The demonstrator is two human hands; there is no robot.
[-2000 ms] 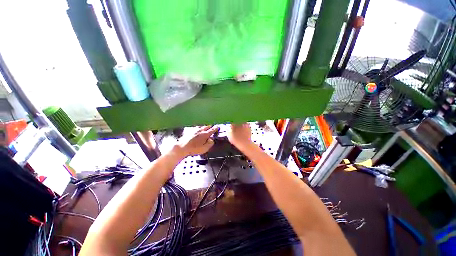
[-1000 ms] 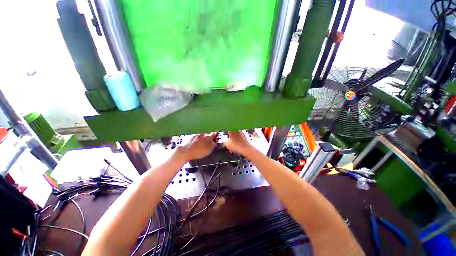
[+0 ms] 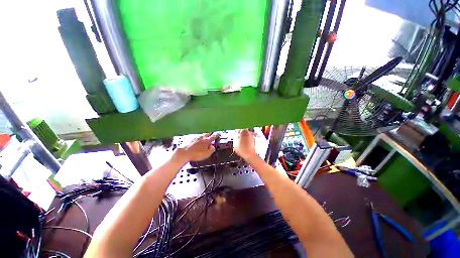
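The dark metal mould (image 3: 220, 157) sits under the green crossbeam on the perforated plate (image 3: 241, 178). My left hand (image 3: 200, 148) is at the mould's left part, fingers at its top. My right hand (image 3: 245, 144) is at its right part, fingertips partly hidden under the crossbeam. Whether either hand holds a cable end cannot be made out. Thin black cables (image 3: 211, 186) run from the mould down onto the brown table. A straight black cable bundle (image 3: 247, 237) lies between my forearms.
A green crossbeam (image 3: 202, 118) spans above my hands, with a blue roll (image 3: 121, 94) and plastic bag (image 3: 162, 102) on it. Black cable coils (image 3: 164, 219) lie left, blue-handled cutters (image 3: 386, 229) right. A fan (image 3: 349, 94) stands behind right.
My right hand has shifted slightly right, away from my left hand. More cables show hanging from the mould's front than before. The view has shifted.
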